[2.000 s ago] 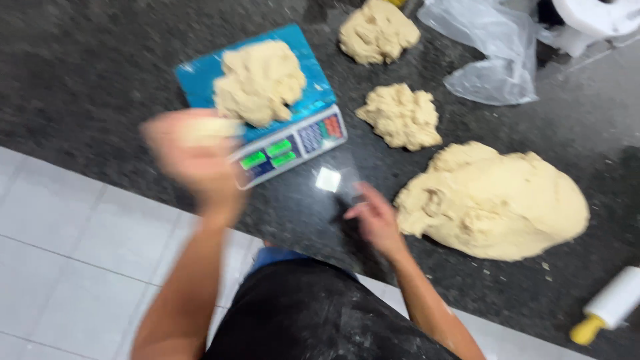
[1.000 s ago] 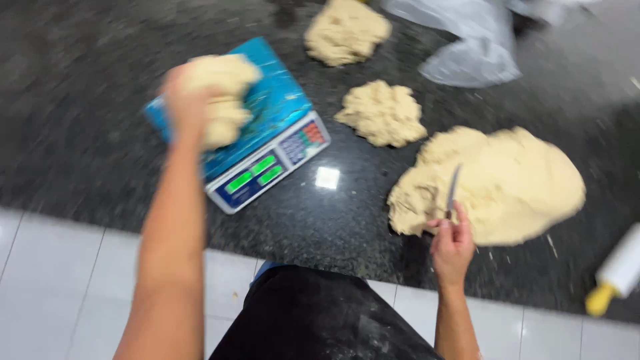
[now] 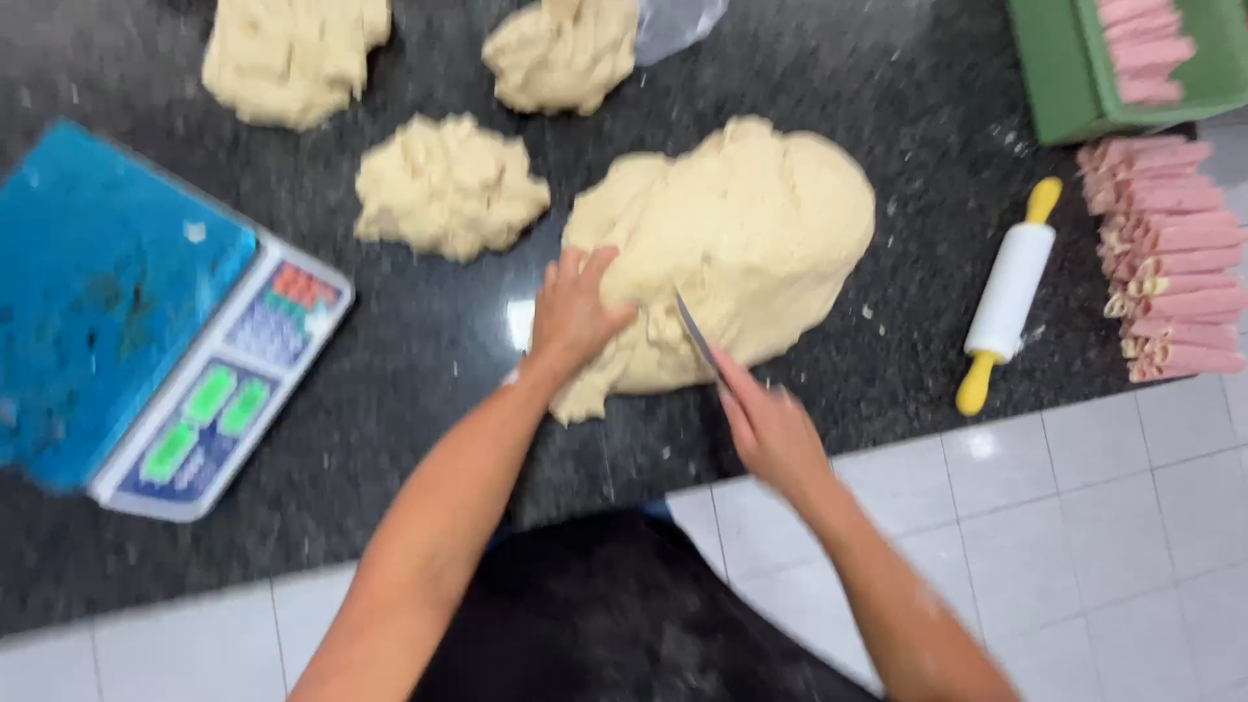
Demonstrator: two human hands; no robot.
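A large mass of pale dough [image 3: 751,224] lies on the dark stone counter. My left hand [image 3: 575,307] rests with spread fingers on its left edge. My right hand [image 3: 770,419] grips a knife [image 3: 694,327] by the handle, its blade over the lower part of the dough. To the left is a small lump of dough [image 3: 448,185]; a second lump [image 3: 564,54] and a bigger one [image 3: 297,58] lie farther back. At the far left stands a digital scale [image 3: 229,390] with a bare blue platform and lit green displays.
A white rolling pin with yellow handles [image 3: 1011,292] lies right of the dough. Beyond it are rolled pink meat slices [image 3: 1175,258] and a green container [image 3: 1063,73] with more rolls. A clear plastic bag [image 3: 678,24] is at the back. The counter's front edge runs above a tiled floor.
The dough lump that was on the scale now lies on the counter behind. My left hand has let go of it and moved right to the large dough. The view has shifted right.
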